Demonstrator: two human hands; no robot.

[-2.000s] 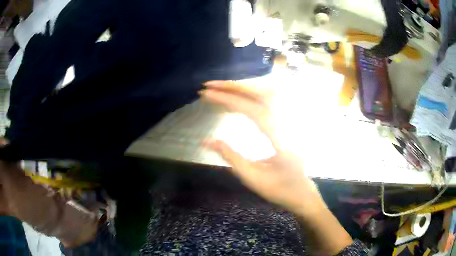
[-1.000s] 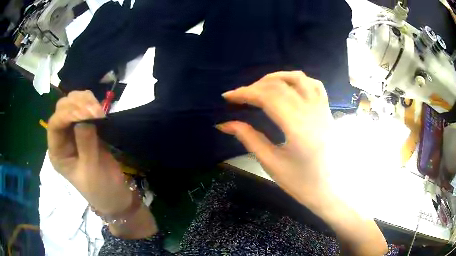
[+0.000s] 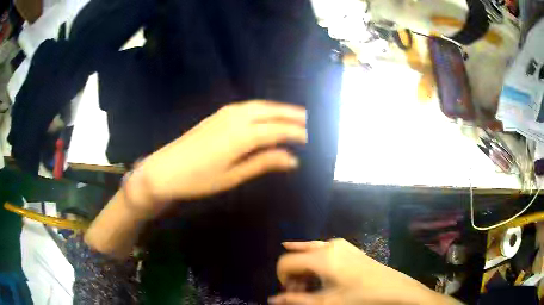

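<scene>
The dark garment piece (image 3: 203, 65) covers the left and middle of the white table and hangs over its front edge. My left hand (image 3: 221, 155) lies over the cloth, fingers pointing right and slightly apart, not closed on it. My right hand (image 3: 328, 274) is low in front of the table edge, fingers curled on the lower right part of the garment; the fingertips are blurred and partly lost against the dark cloth. The sewing machine's needle area (image 3: 352, 36) is in glare just beyond the cloth's right edge.
A smartphone (image 3: 451, 77) lies right of the glare, with thin metal tools (image 3: 498, 152) below it. A printed paper sheet (image 3: 525, 89) is at the right. A white cable (image 3: 472, 208) loops off the table above a white roll (image 3: 510, 242). A red-handled tool (image 3: 59, 159) is at far left.
The view has swung left-to-right back toward the phone. My left hand has left the cloth's left edge and moved over its middle. My right hand has moved down and its fingers have curled.
</scene>
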